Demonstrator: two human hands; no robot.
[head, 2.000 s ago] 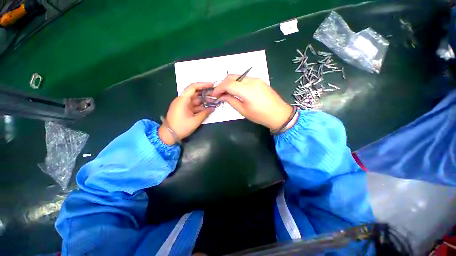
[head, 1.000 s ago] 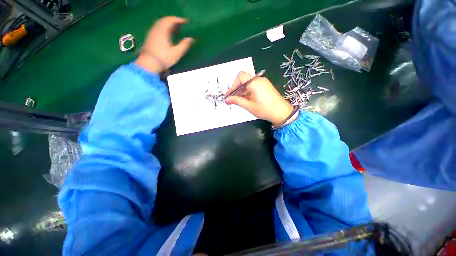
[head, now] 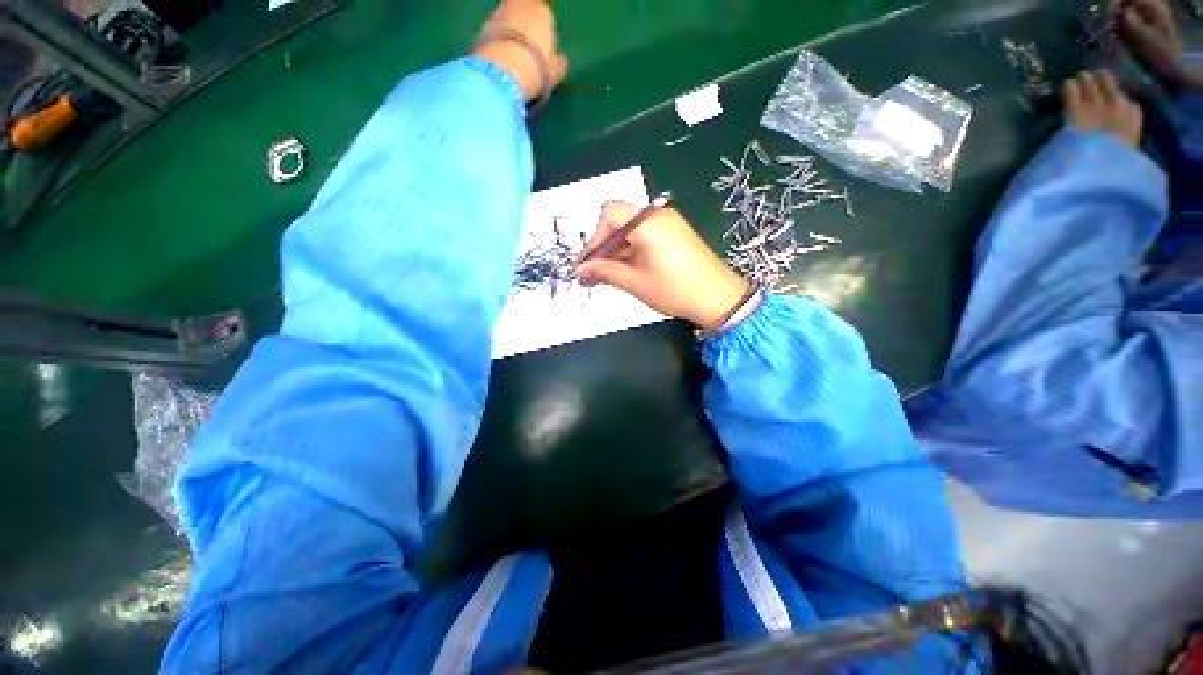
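Observation:
My right hand point(head: 656, 268) holds the dark slim tweezers point(head: 625, 228) over the white sheet point(head: 575, 318), tips down near small silvery pins point(head: 541, 263) scattered on it. My left hand point(head: 529, 40) is stretched far forward over the green strip and cut off by the top edge; its fingers are mostly hidden, so I cannot tell what it holds. A silvery square frame point(head: 286, 160) lies alone on the green surface, left of my left sleeve. My left sleeve covers the sheet's left part.
A larger pin pile point(head: 769, 218) lies right of the sheet, with a crumpled clear bag point(head: 871, 125) and white scrap point(head: 699, 104) beyond. Another person's blue sleeve and hands point(head: 1103, 108) are at right. A metal bracket point(head: 119, 330), second bag point(head: 169, 442) and orange-handled tool point(head: 45, 123) are at left.
My left hand has left the sheet, where it held a frame with my right hand, and moved over the green strip, then farther forward and right. The neighbour's hands have come into view.

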